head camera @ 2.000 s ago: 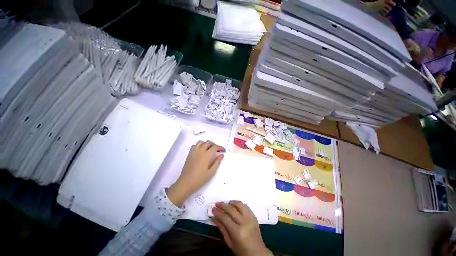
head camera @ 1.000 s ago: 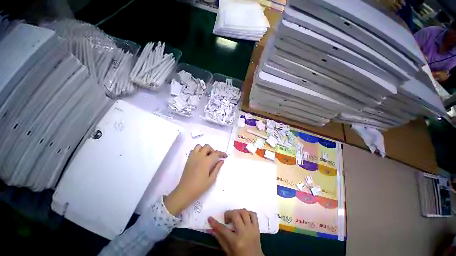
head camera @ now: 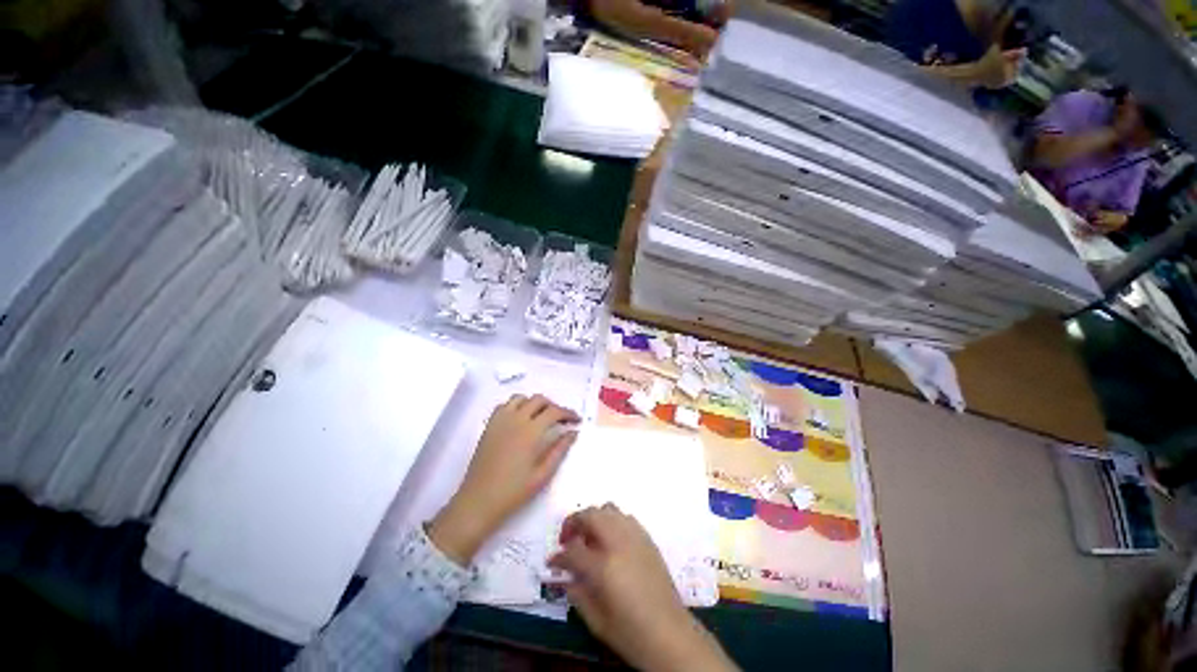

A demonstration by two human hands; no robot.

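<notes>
A white panel (head camera: 650, 479) lies in front of me, partly over the coloured sheet. My left hand (head camera: 505, 462) lies on its left side, with fingertips and thumb at the upper left corner. My right hand (head camera: 614, 567) is at the lower edge with fingers curled; a small white piece (head camera: 553, 574) shows at its fingertips, its shape unclear. Loose small white pads (head camera: 785, 487) lie on the coloured sheet (head camera: 801, 558). One small white piece (head camera: 509, 374) lies on the white work sheet above my left hand.
Another white panel (head camera: 309, 460) lies at left beside a leaning panel stack (head camera: 118, 355). Clear boxes of small parts (head camera: 483, 278) and white strips (head camera: 398, 221) stand behind. A tall panel stack (head camera: 814, 197) stands on brown board (head camera: 1017, 381). Other people (head camera: 1090, 151) are at the back.
The view has shifted, showing more of the back. My right hand has moved up slightly and its fingers are more curled. My left hand stays at the panel's corner.
</notes>
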